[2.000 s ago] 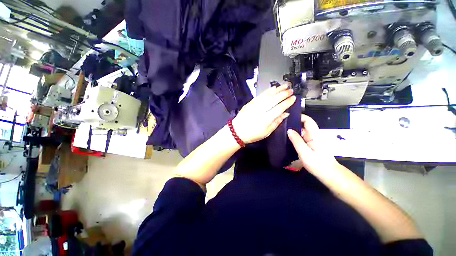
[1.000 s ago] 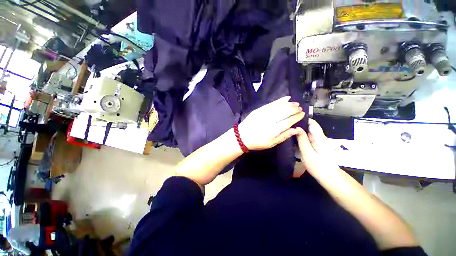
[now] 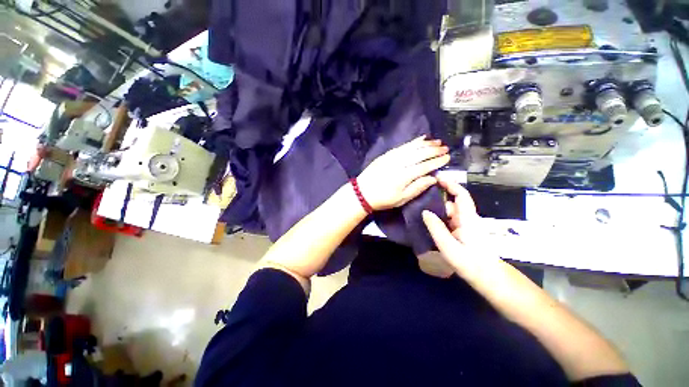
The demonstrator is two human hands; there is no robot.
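Observation:
A dark purple garment panel [image 3: 399, 113] lies at the left front of the white-grey overlock machine [image 3: 483, 92], its edge by the needle area [image 3: 470, 143]. My left hand [image 3: 400, 175], with a red bracelet at the wrist, presses flat on the panel just left of the needle area. My right hand [image 3: 457, 223] grips the near edge of the panel between thumb and fingers, just below the left hand. The presser foot is too small and blurred to tell apart.
A large dark purple garment heap [image 3: 264, 83] lies left of and behind the machine and hangs off the table. Tension dials [image 3: 527, 103] stick out of the machine front. A white table [image 3: 604, 230] extends right. A cream sewing machine [image 3: 168, 162] stands at the left.
The panel has shifted at the needle, and more purple cloth now covers the grey plate. Both hands moved slightly toward me from two seconds ago, and the right hand now pinches the near edge. The camera view has shifted.

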